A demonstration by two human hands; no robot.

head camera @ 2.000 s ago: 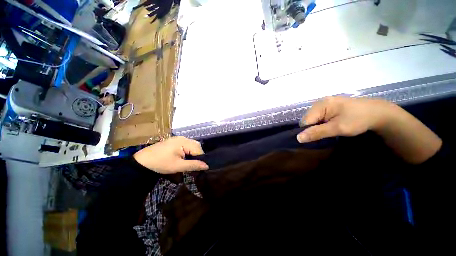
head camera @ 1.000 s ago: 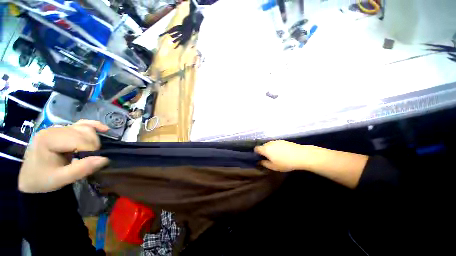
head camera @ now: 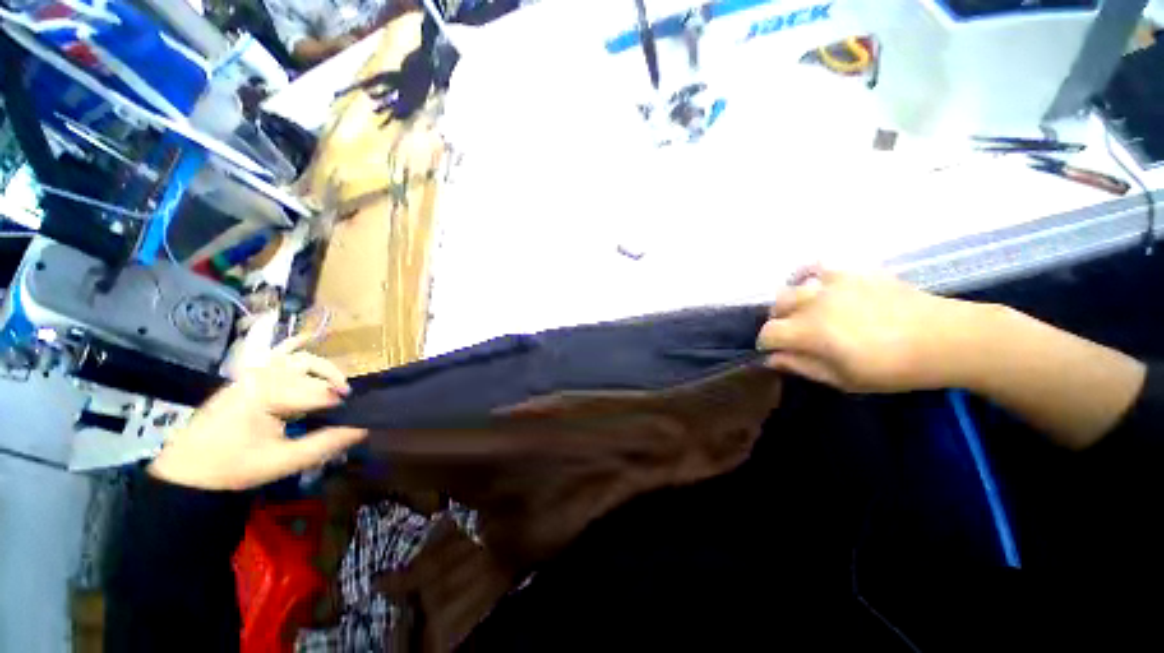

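A black band (head camera: 549, 367) is stretched between my two hands at the front edge of the white machine table. My left hand (head camera: 262, 415) pinches its left end between thumb and fingers. My right hand (head camera: 868, 334) pinches its right end. Brown fabric (head camera: 613, 453) hangs below the band in folds. Plaid fabric (head camera: 383, 555) hangs lower left, under the brown cloth. The sewing machine's presser foot area (head camera: 680, 115) stands behind the band, apart from it, blurred by glare.
The white table (head camera: 549, 242) has thin dark tools (head camera: 1028, 144) and an orange-brown handled tool (head camera: 1085, 175) at right. Taped cardboard (head camera: 370, 274) with a black glove (head camera: 411, 83) lies at left. Another machine (head camera: 128, 306) stands far left. A red stool (head camera: 275, 574) is below.
Since one second ago, my left hand has moved right and my right hand has moved right and up, with the band still held between them. The view has shifted, showing more of the machine and tools.
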